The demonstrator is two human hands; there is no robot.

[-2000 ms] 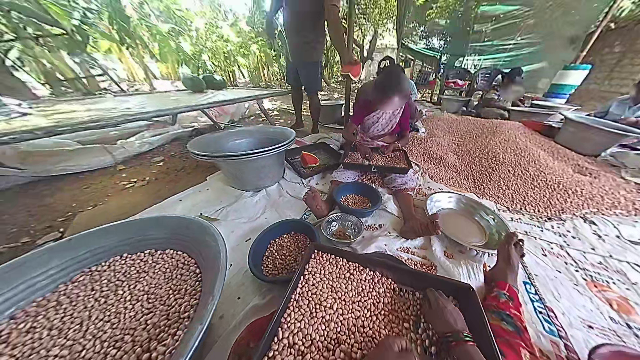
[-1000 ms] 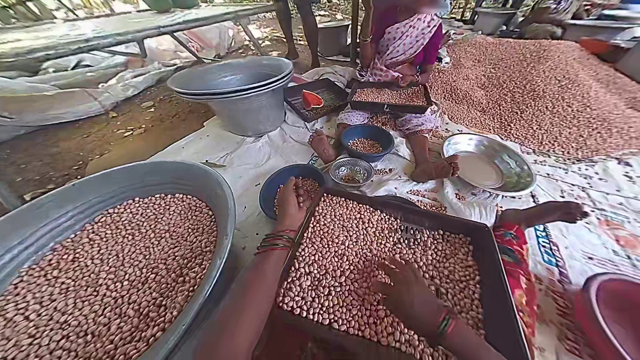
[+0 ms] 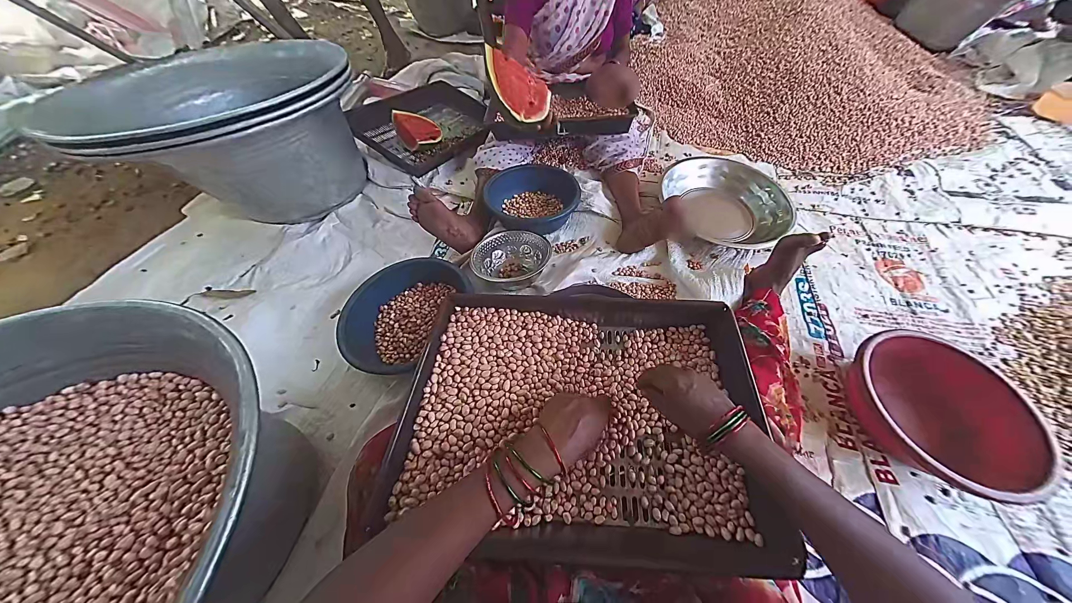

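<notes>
A dark plastic tray with a slotted bottom lies across my lap, covered with reddish-brown nuts or seeds. My left hand rests among them near the tray's middle, and my right hand is in them a little to the right. The fingers of both hands point down and are partly hidden, so I cannot tell whether they hold any. Slots show through between and below the hands. Just beyond the tray's left corner stand a blue bowl with more of the same and a small patterned metal bowl.
A large metal tub of nuts stands at left, with stacked metal tubs behind. A red basin is at right. Opposite sits a person with a tray, holding a watermelon slice. A large heap lies behind, near a steel basin.
My left hand has moved from the blue bowl into the tray. A watermelon slice is now in the hand of the person opposite. The view has tilted down since the earliest frame.
</notes>
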